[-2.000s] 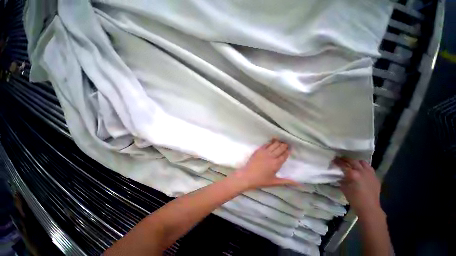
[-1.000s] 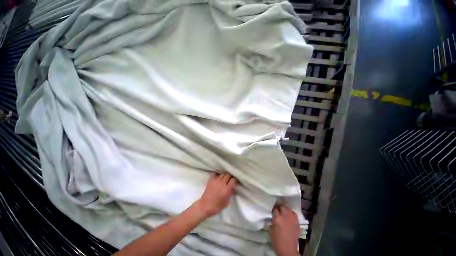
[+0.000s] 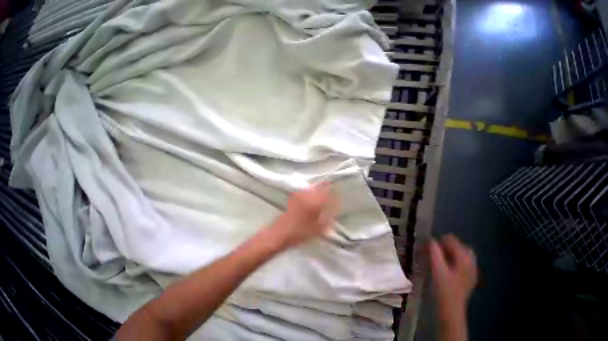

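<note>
A large pale grey-green cloth (image 3: 220, 193) lies rumpled over the slatted metal frame (image 3: 407, 140). Several narrow pleats (image 3: 320, 313) are stacked at its lower right, near the bottom of the picture. My left hand (image 3: 311, 212) is blurred over the cloth, right of the middle; whether its fingers grip a fold cannot be told. My right hand (image 3: 453, 266) is off the cloth, to the right of the frame's edge rail, with thumb and fingers apart and nothing in it.
The pale edge rail (image 3: 432, 153) runs along the frame's right side. Beyond it is the dark blue-grey floor with a yellow line (image 3: 497, 128). A wire rack (image 3: 553, 206) stands at the right. Dark metal rods (image 3: 23, 233) show at the left.
My right hand has let go of the cloth's edge and moved right and up past the rail. My left hand has moved up and right over the cloth. The view has shifted slightly.
</note>
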